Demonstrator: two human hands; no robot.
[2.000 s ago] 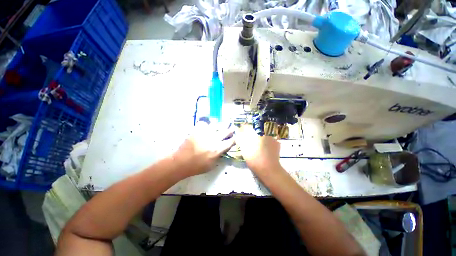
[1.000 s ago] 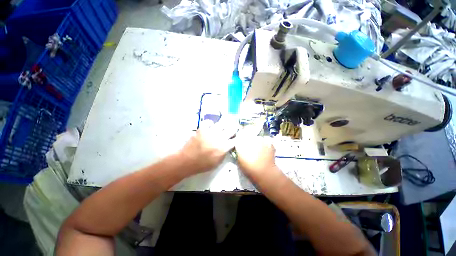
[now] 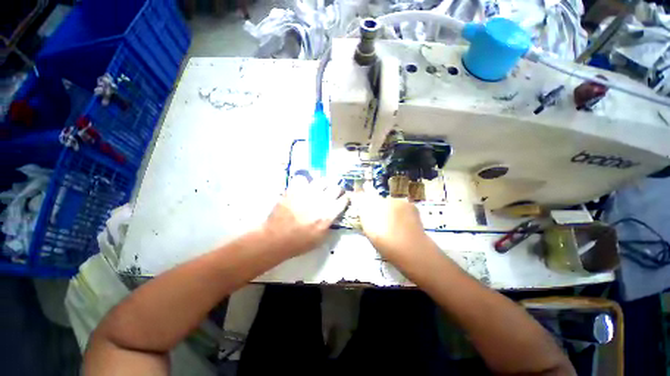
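Observation:
The off-white sewing machine [image 3: 470, 110] stands over the table, its needle area [image 3: 367, 172] under the left end of the head. My left hand [image 3: 305, 213] lies just left of and below it, palm down. My right hand [image 3: 389, 220] lies close beside it, just below the brass-coloured guide [image 3: 406, 188]. The fingertips of both hands wash out in the lamp glare. Any cloth between them is bunched small or hidden, so I cannot tell what they hold. The lamp with its blue sleeve [image 3: 319, 139] hangs left of the needle.
Red-handled snips [image 3: 513, 236] and an open metal tray [image 3: 580, 248] lie at the table's right end. Blue crates [image 3: 95, 147] stand at the left. Pale cloth [image 3: 95, 294] drapes at my left knee. A tan-rimmed bin [image 3: 619, 330] is at lower right. A cloth pile [image 3: 294, 29] lies behind the machine.
The view has shifted, so the machine sits further left and larger than one second ago. Both hands stay close by the needle area; my right hand is slightly further right relative to my left.

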